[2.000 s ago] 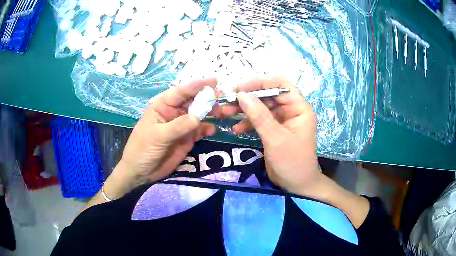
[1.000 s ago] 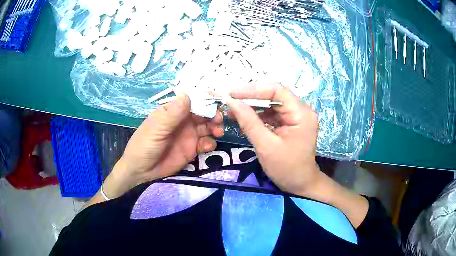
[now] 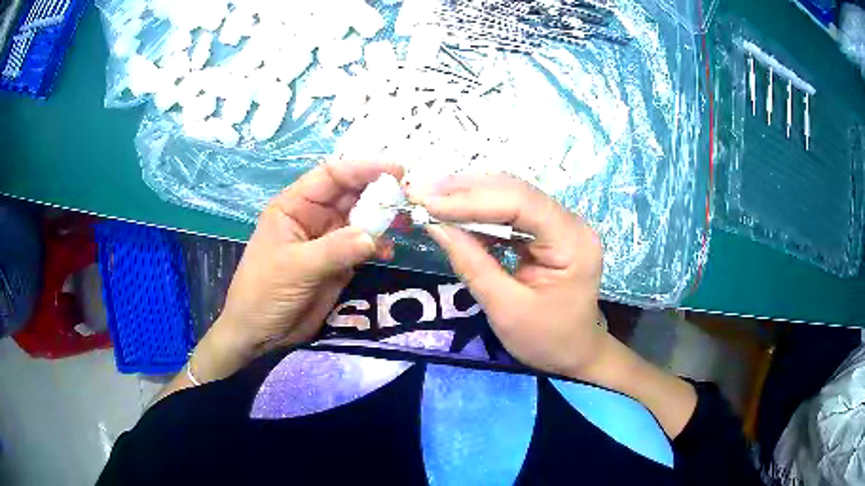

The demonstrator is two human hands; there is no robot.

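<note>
My left hand (image 3: 303,252) holds a white plastic head (image 3: 377,205) between thumb and fingers. My right hand (image 3: 526,261) pinches a slim white sleeve (image 3: 484,229) that lies nearly level, its thin end pointing right. The sleeve's left end is close to the head, with a small piece at the fingertips between them. Whether the parts touch is too blurred to tell. Both hands are above the near edge of the clear plastic bag (image 3: 204,176).
White heads (image 3: 256,95) heap at the left of the bag, dark metal shafts (image 3: 531,21) at its upper right. A clear tray (image 3: 787,195) at right holds several assembled pieces. A blue tray (image 3: 40,57) is at upper left. A blue basket (image 3: 147,299) is below the bench edge.
The head in my left hand was tilted low a second ago and now stands more upright. My right hand has shifted slightly down, and its sleeve slants slightly down to the right.
</note>
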